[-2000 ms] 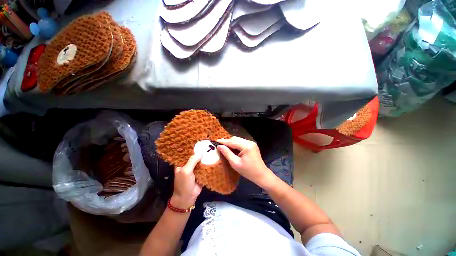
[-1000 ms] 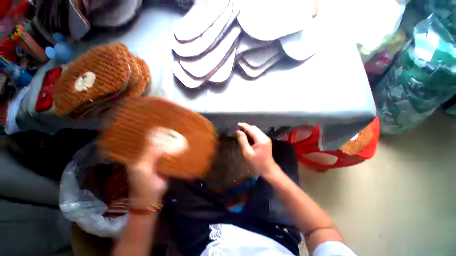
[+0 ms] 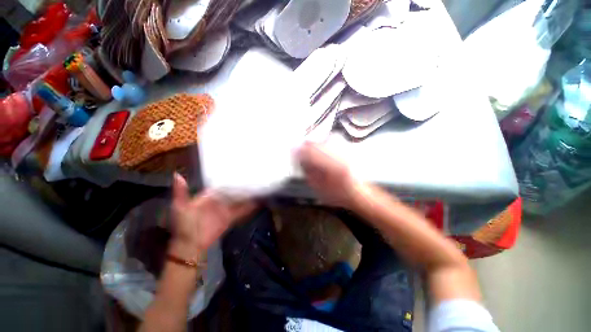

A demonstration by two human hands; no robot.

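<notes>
A piece with its white side up (image 3: 249, 130), blurred, is held over the table's front edge. My right hand (image 3: 327, 175), also blurred, grips its right edge near the lower corner. My left hand (image 3: 206, 217) is at its lower left edge, thumb raised and apart from the fingers; whether it grips the piece is unclear. The brown stack (image 3: 146, 139) lies at the table's left, a white muzzle patch (image 3: 161, 129) with small dark marks on its top piece. No needle or thread can be made out.
White-side-up pieces (image 3: 389, 65) overlap on the grey-clothed table (image 3: 466, 162); more stacks stand behind. A red phone (image 3: 109, 135) and blue figure (image 3: 129, 89) are left. An open plastic bag (image 3: 120, 262) is by my knees. A red container (image 3: 509, 227) is under the table's right.
The brown bear-face piece has left my left hand. A white-side-up piece is now between my hands. Both hands have moved toward the table, and the view has shifted, showing more of its back.
</notes>
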